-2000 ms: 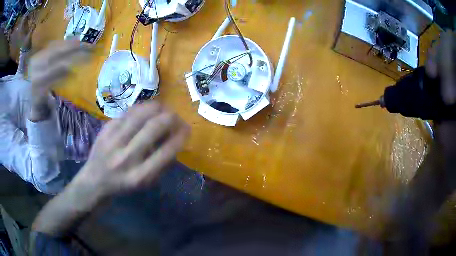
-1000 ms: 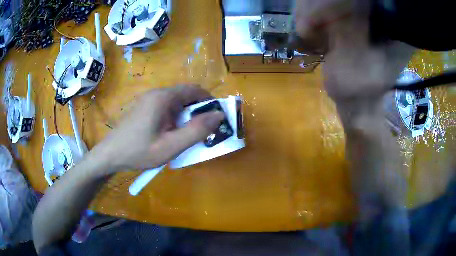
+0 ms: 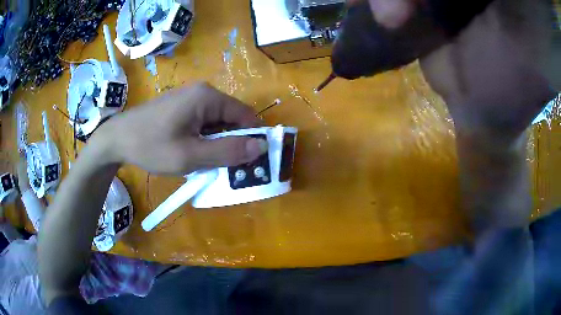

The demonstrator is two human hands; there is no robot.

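A white camera housing (image 3: 215, 195) sits on the orange table in front of me, with one antenna (image 3: 178, 200) pointing down-left. My left hand (image 3: 190, 132) grips it from behind, the thumb on the black LED board (image 3: 251, 172) on its flat face. Two silvery dots show below the thumb. A short wire with a pale connector (image 3: 277, 101) sticks out behind. My right hand (image 3: 486, 80), blurred and partly cut off at the top right, holds the black electric screwdriver (image 3: 381, 46). Its bit (image 3: 326, 81) points down-left, above and apart from the housing, with a tiny bright spot at the tip.
The screw feeder (image 3: 295, 50) stands at the top centre, partly behind the screwdriver. Several other housings (image 3: 92, 92) lie at the left. A dark tangled pile of leads (image 3: 55, 37) is at the far upper left. Another person's clothing (image 3: 117, 277) shows at the lower left.
Two seconds ago my left hand was empty; it now holds a housing. In the last second the screwdriver has come down-left from the feeder area, and its bit now shows.
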